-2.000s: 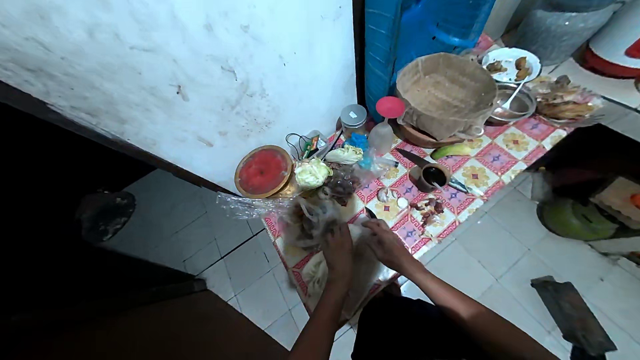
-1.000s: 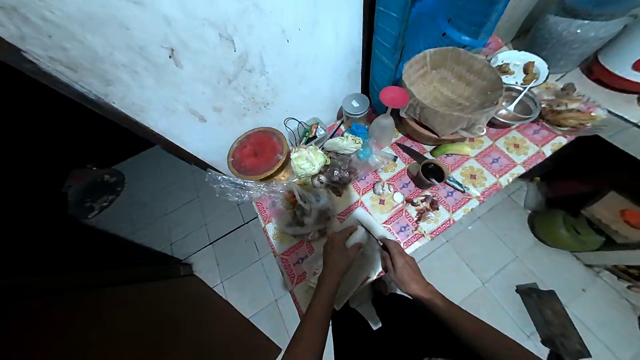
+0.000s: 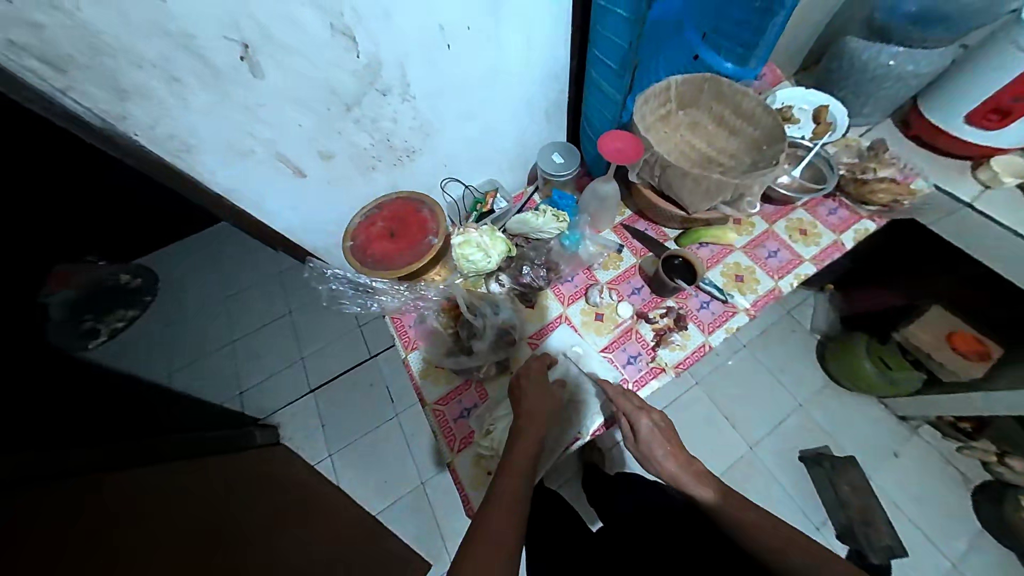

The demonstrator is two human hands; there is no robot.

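Note:
My left hand [image 3: 536,394] has its fingers curled down over a white board or sheet [image 3: 588,344] at the near end of the table; whether it pinches anything small is hidden. From the fingertips of my right hand [image 3: 650,428], a thin object that looks like a knife seen edge-on [image 3: 582,370] points up and left across the white surface. A clear plastic bag of food [image 3: 472,332] lies just beyond my left hand. Peeled garlic or onion pieces [image 3: 624,310] and small reddish peelings or shallots [image 3: 666,322] lie beyond the white surface.
A cut cabbage [image 3: 480,248], a red-topped round container [image 3: 394,234] and a jar [image 3: 558,164] stand along the wall. A dark-bladed knife [image 3: 644,238], a cup of dark liquid [image 3: 676,272] and a lined basket [image 3: 708,128] are further right. The patterned tablecloth's edge [image 3: 436,436] borders the tiled floor.
Over the last second, my left hand has come down onto the white surface, and the surface lies flatter than before. My right hand stays at its right side.

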